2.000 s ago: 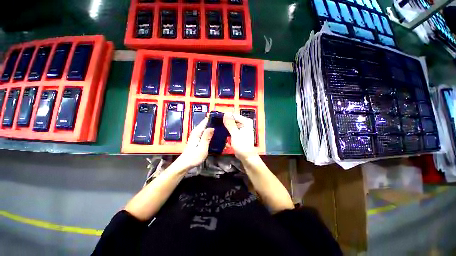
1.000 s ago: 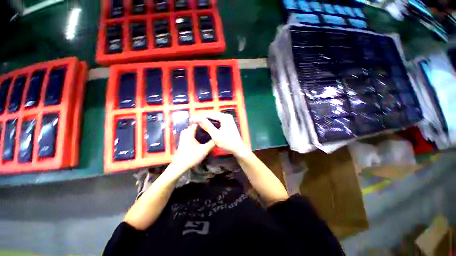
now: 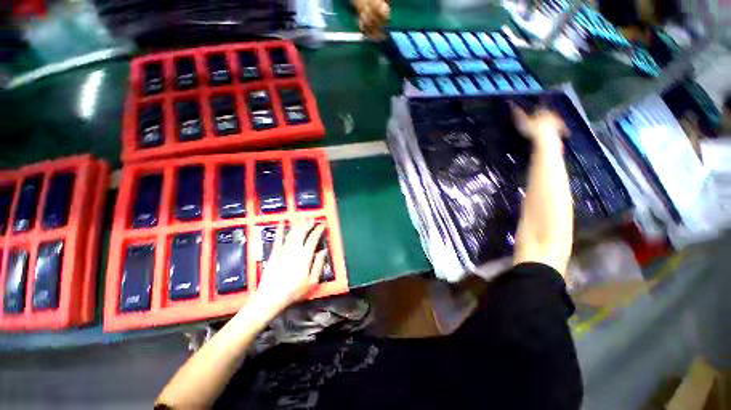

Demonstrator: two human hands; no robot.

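Observation:
The main red foam tray (image 3: 210, 224) lies in front of me with dark phone units in its slots, such as one at the lower left (image 3: 137, 278). My left hand (image 3: 292, 264) lies over the lower right slots, fingers spread, partly covering the units there; what is under the palm is hidden. My right hand (image 3: 541, 124) reaches to the far part of the black blister tray (image 3: 473, 172) on top of the stack at right. It is blurred, and I cannot tell whether its fingers hold anything.
A filled red foam tray (image 3: 220, 96) lies beyond the main one, and stacked red trays (image 3: 80, 240) stand at left. A tray of pale blue rectangles (image 3: 461, 60) lies beyond the blister stack. Another person's hand (image 3: 371, 16) shows at the far side.
My hands have parted; the dark unit they held is no longer seen between them. My right hand moved far right onto the blister tray. My left hand stayed over the foam tray. The view shifted right.

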